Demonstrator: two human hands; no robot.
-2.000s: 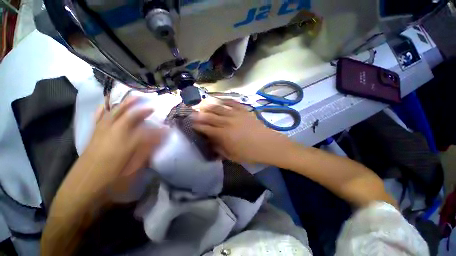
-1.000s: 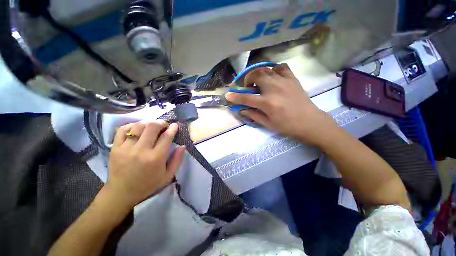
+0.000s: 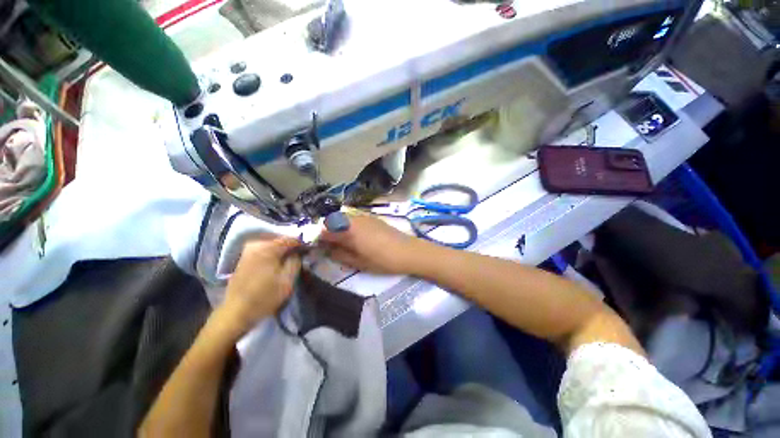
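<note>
The pale garment panel (image 3: 351,368) with a dark piece at its top hangs over the table's front edge below the needle area. My left hand (image 3: 261,278) pinches the cloth at its upper end, just in front of the presser foot. My right hand (image 3: 368,244) meets it there, fingertips on the same cloth beside the small grey block (image 3: 337,222). The exact fingertip grip is small and partly hidden. The blue-handled scissors (image 3: 445,214) lie right of the needle, out of my hands.
The white sewing machine (image 3: 368,111) spans the back. A maroon smartphone (image 3: 594,170) lies on the table at right. A dark panel (image 3: 103,342) spreads at left. Dark and pale pieces (image 3: 684,265) lie in the blue basket at right. A green-wrapped stand (image 3: 128,47) rises at upper left.
My right hand has let go of the scissors, which lie on the table, and has moved left to the cloth by my left hand. The view has shifted, showing more of the machine.
</note>
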